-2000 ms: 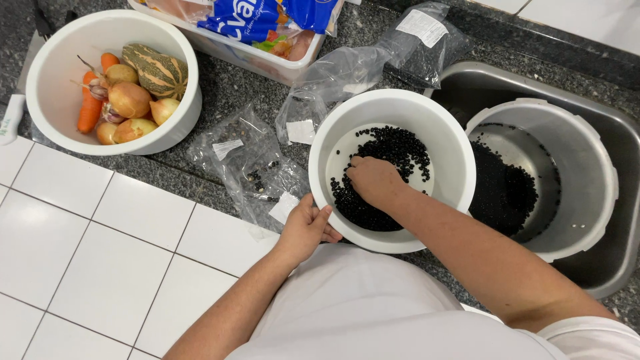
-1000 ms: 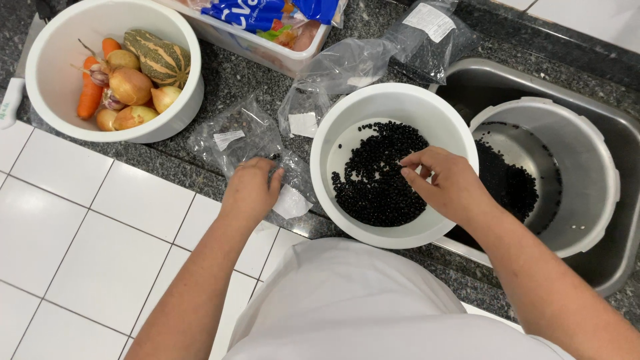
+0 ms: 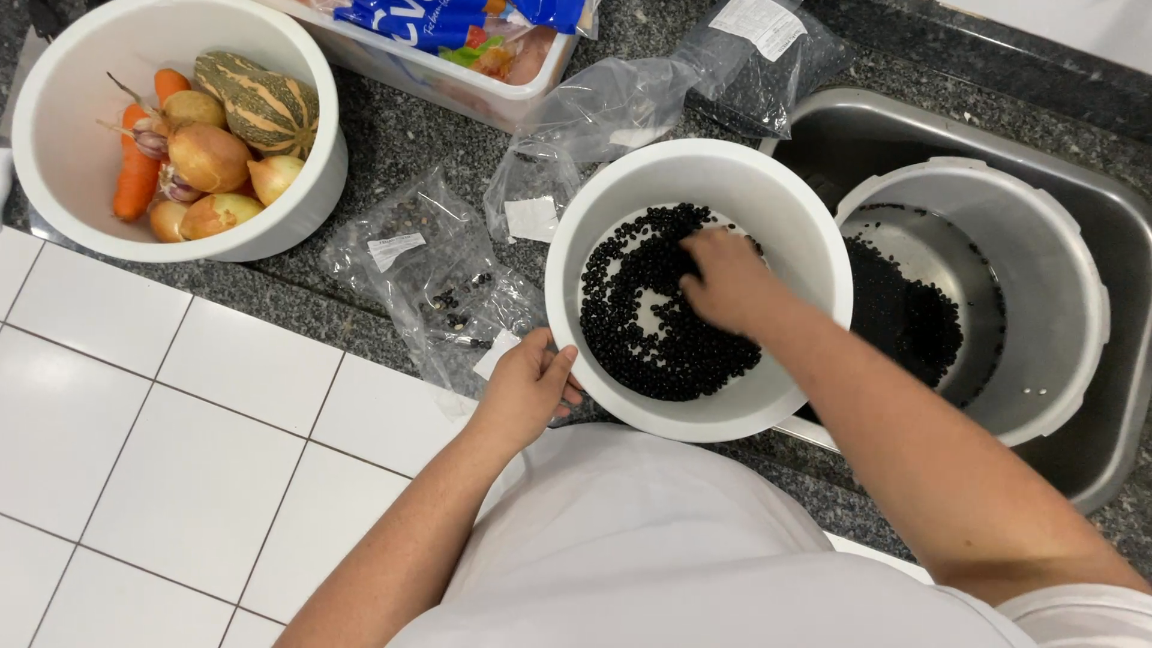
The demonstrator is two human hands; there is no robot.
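Observation:
Black beans (image 3: 666,360) lie spread over the bottom of a white plastic basin (image 3: 801,243) at the counter's front edge. My right hand (image 3: 727,281) reaches into the basin, its fingertips down among the beans; whether any are pinched is hidden. At the basin's left rim is my left hand (image 3: 531,382), thumb and fingers on the rim. Left of the basin, a flattened clear plastic bag (image 3: 423,261) carries a few loose beans. To the right, a metal pot (image 3: 1035,297) with black beans and some liquid stands in the steel sink.
A second white basin (image 3: 297,216) at the left holds carrots, onions, garlic and a green striped squash (image 3: 261,103). Behind are a plastic tub (image 3: 513,99) with packaged meat and a clear bag (image 3: 765,63) of dark contents. The sink's rim (image 3: 954,117) borders the right side.
My left hand has moved from the flattened bag, where it was a second ago, back to the basin's rim. My right hand has moved left and farther in among the beans, which are spread differently.

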